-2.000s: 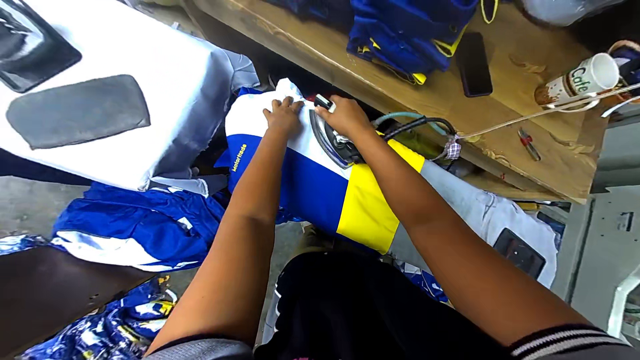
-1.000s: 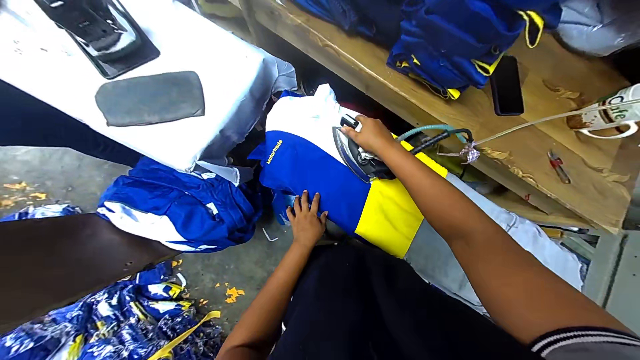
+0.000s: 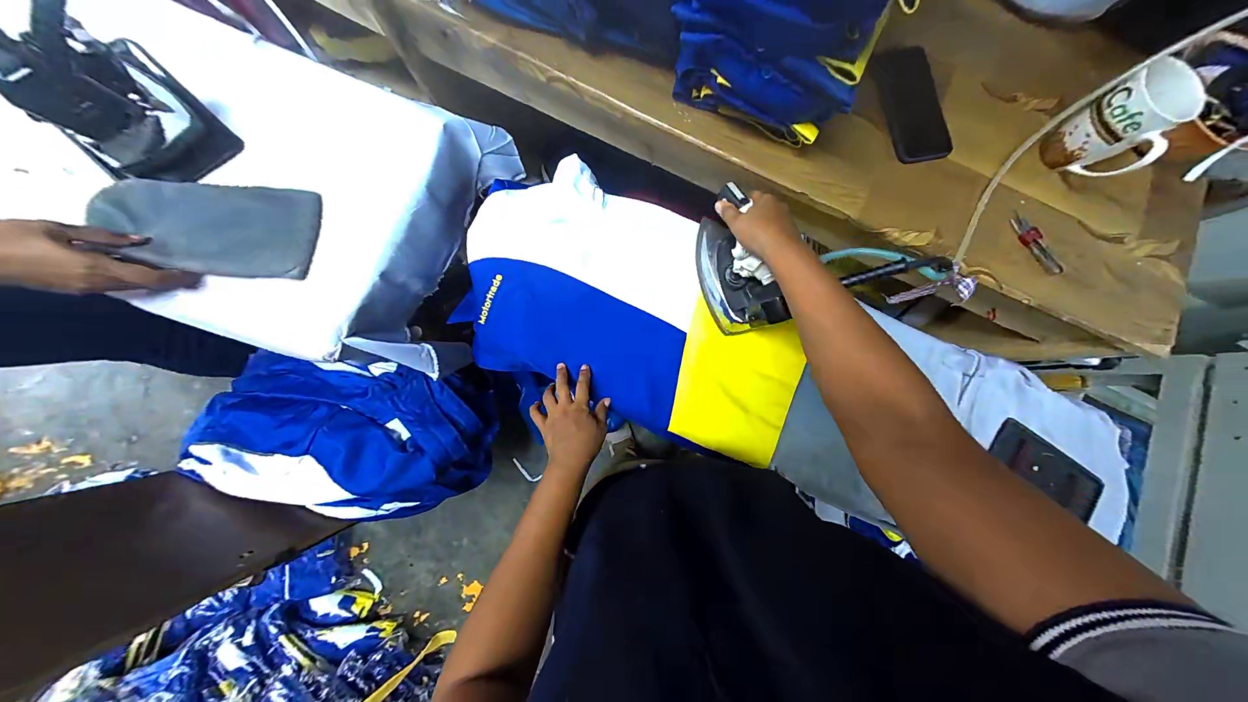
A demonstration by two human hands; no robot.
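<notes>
A white, blue and yellow garment (image 3: pixel 585 302) lies spread on a narrow, cloth-covered ironing surface. My right hand (image 3: pixel 760 226) grips the handle of a steam iron (image 3: pixel 733 283), whose soleplate rests across the garment's white and yellow parts. A hose and cord run from the iron to the right. My left hand (image 3: pixel 572 414) rests with fingers apart on the near edge of the blue panel, holding nothing. To the right, the surface shows a grey cover (image 3: pixel 829 439) and pale cloth.
At left, a co-worker's hand (image 3: pixel 97 258) touches a grey pad (image 3: pixel 234 229) on a white-covered table beside another iron (image 3: pixel 146 107). A wooden shelf (image 3: pixel 624 107) holds folded garments, a phone (image 3: pixel 913 103), a mug (image 3: pixel 1126 115) and thread snips (image 3: pixel 1035 242). Garments (image 3: pixel 341 429) hang at lower left.
My left hand has left the white part near the iron and come to the garment's near edge. The iron has moved slightly toward the yellow part. A co-worker's hand has appeared at the grey pad.
</notes>
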